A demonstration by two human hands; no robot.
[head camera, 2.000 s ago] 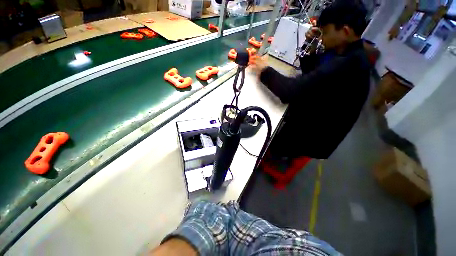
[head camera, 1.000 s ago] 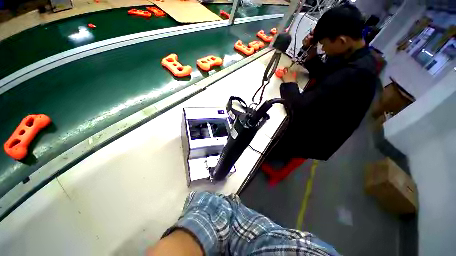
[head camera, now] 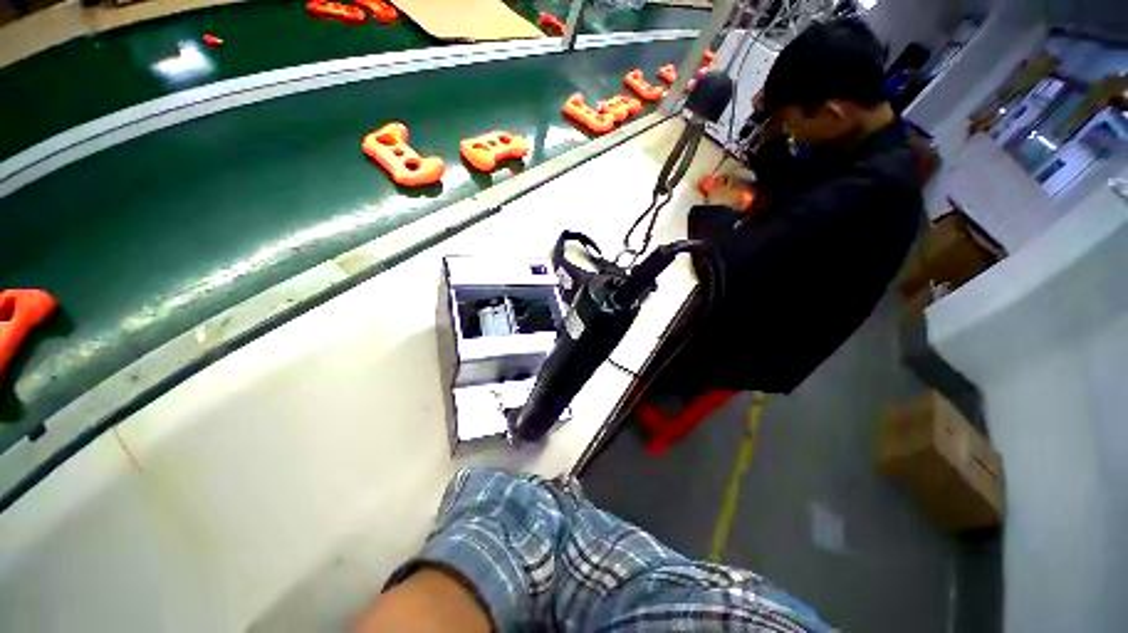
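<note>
Neither of my hands shows. A bent arm in a blue plaid sleeve crosses the bottom, its bare, blurred forearm cut off by the lower edge. The black electric screwdriver (head camera: 579,356) hangs tilted from a dark looped line, its lower end over the front of the screw feeder. The screw feeder (head camera: 480,369) is a box with white panels and an open top, standing on the white bench. The screwdriver hides part of its right side. Orange controller-shaped housings (head camera: 402,157) lie on the green conveyor, one cut off at the left edge.
The white workbench (head camera: 247,458) runs along the green conveyor belt (head camera: 235,210). A person in black (head camera: 816,235) sits farther along on the right, hands at an orange piece. A cardboard sheet (head camera: 473,17) lies beyond the belt. A cardboard box (head camera: 943,458) stands on the floor at right.
The view has shifted. The nearest housing has moved left and partly out of the picture, and the others sit farther left. The screwdriver hangs more tilted than two seconds ago.
</note>
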